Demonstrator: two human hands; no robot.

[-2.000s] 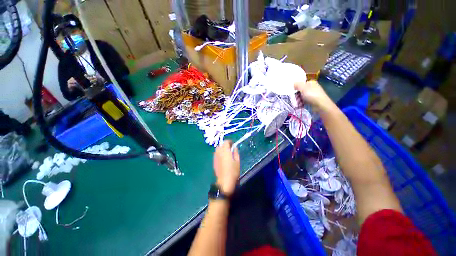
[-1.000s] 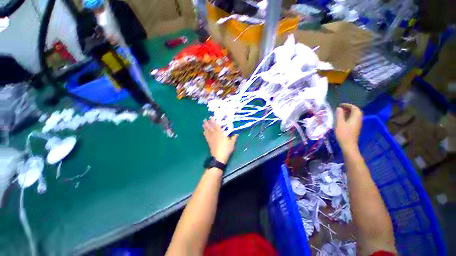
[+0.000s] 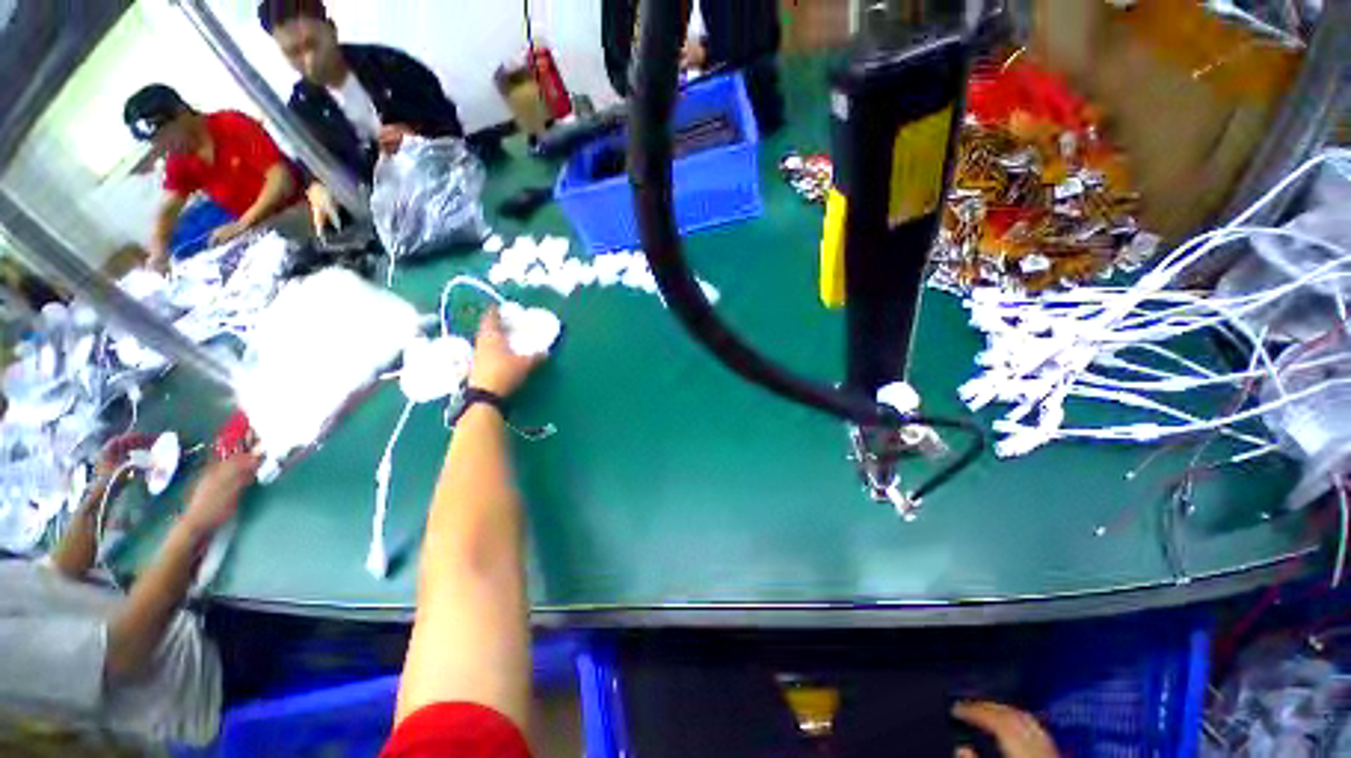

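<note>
My left hand point(image 3: 507, 356) reaches over the bench from the front, its fingers closed on a white lamp base point(image 3: 534, 329) at left of centre. A second white lamp base point(image 3: 437, 367) lies just left of it, with a white cord running toward the bench edge. My right hand point(image 3: 1011, 729) is low at the bottom edge, partly cut off, fingers apart, with nothing seen in it. The black and yellow screwdriver point(image 3: 894, 208) hangs nose down over the bench, right of my left hand.
White corded bases point(image 3: 1304, 341) lie at right, near an orange-brown parts pile point(image 3: 1037, 200). Small white pieces point(image 3: 593, 270) and a blue bin point(image 3: 667, 170) are behind. A person's hand point(image 3: 222, 489) is beside a white bag point(image 3: 319, 356) at left. A blue crate point(image 3: 1193, 689) is below the bench.
The view has swung left. My left hand has left the white cords and reached the lamp base. My right hand has moved from beside the bundle to the bottom edge.
</note>
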